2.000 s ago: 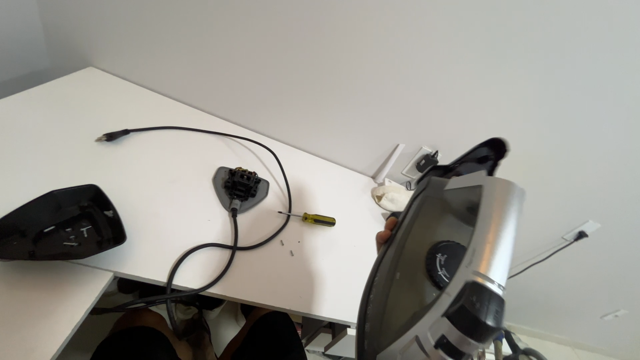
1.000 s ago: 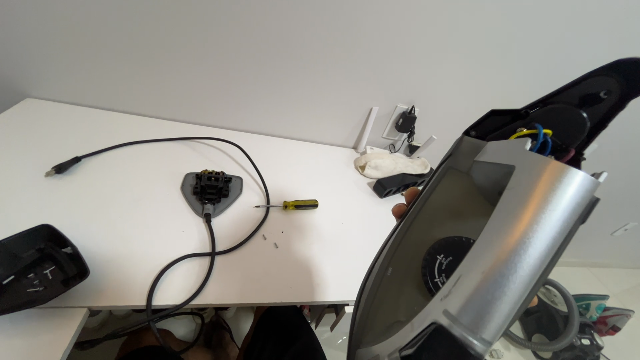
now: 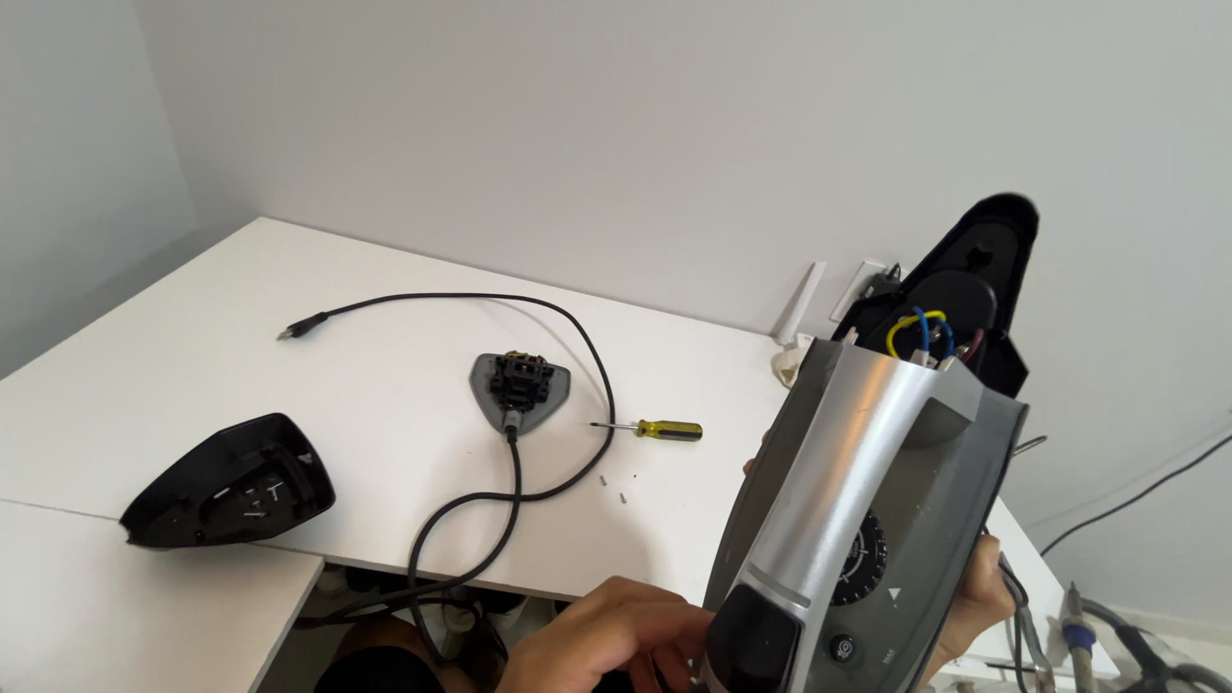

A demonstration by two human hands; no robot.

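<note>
A partly opened clothes iron (image 3: 828, 481) with a silver handle, a round dial and a dark translucent body stands tilted at the right. Yellow and blue wires (image 3: 922, 335) show at its open heel, beside a black plastic rear part (image 3: 982, 250). My right hand (image 3: 977, 602) holds the body from behind at its right side, with some fingertips showing at the left edge. At the lower end of the handle, by its black front part, are the fingers of my left hand (image 3: 616, 640); whether they grip it is unclear.
On the white table (image 3: 404, 385) lie a grey cord base (image 3: 520, 390) with black cable, a yellow-handled screwdriver (image 3: 669, 430), small screws (image 3: 623, 499) and a black plastic shell (image 3: 231, 486). A soldering iron (image 3: 1078, 630) is at lower right.
My left hand has come into view at the lower end of the iron. The iron has turned, showing more of its handle top and exposed wires. The view has shifted.
</note>
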